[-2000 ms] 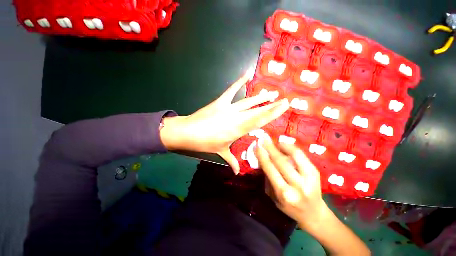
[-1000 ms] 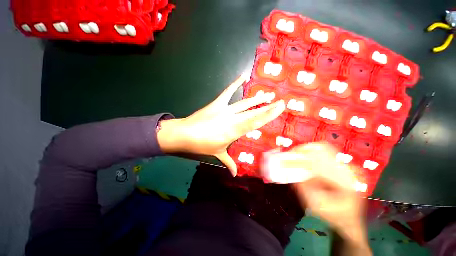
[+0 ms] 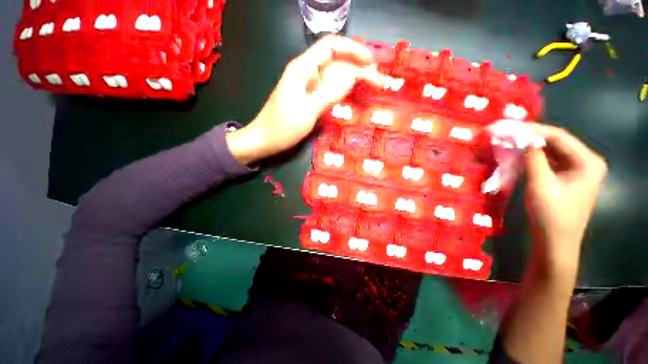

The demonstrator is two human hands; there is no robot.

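The red moulded sheet [image 3: 387, 153] with rows of paired white inserts lies on the dark green table, its lower edge along the table's front edge. My left hand [image 3: 312, 92] is at the sheet's upper left, fingers bent over the corner; whether it pinches the edge is unclear. My right hand [image 3: 561, 170] is at the sheet's right side and holds a crumpled white cloth [image 3: 517, 135] between thumb and fingers. The cloth hides part of the sheet's right edge. The sheet's upper right part is a little blurred.
A thick stack of red sheets [image 3: 106, 53] is at the upper left. A clear container [image 3: 325, 15] stands beyond the sheet. Yellow-handled pliers [image 3: 579, 44] lie at the upper right. Red scraps [image 3: 274, 186] lie left of the sheet. Part of a person [image 3: 632, 341] shows at the lower right.
The sheet has turned and shifted left. My left hand has moved up to its upper left corner. My right hand has moved up and right with the cloth. The camera view has shifted.
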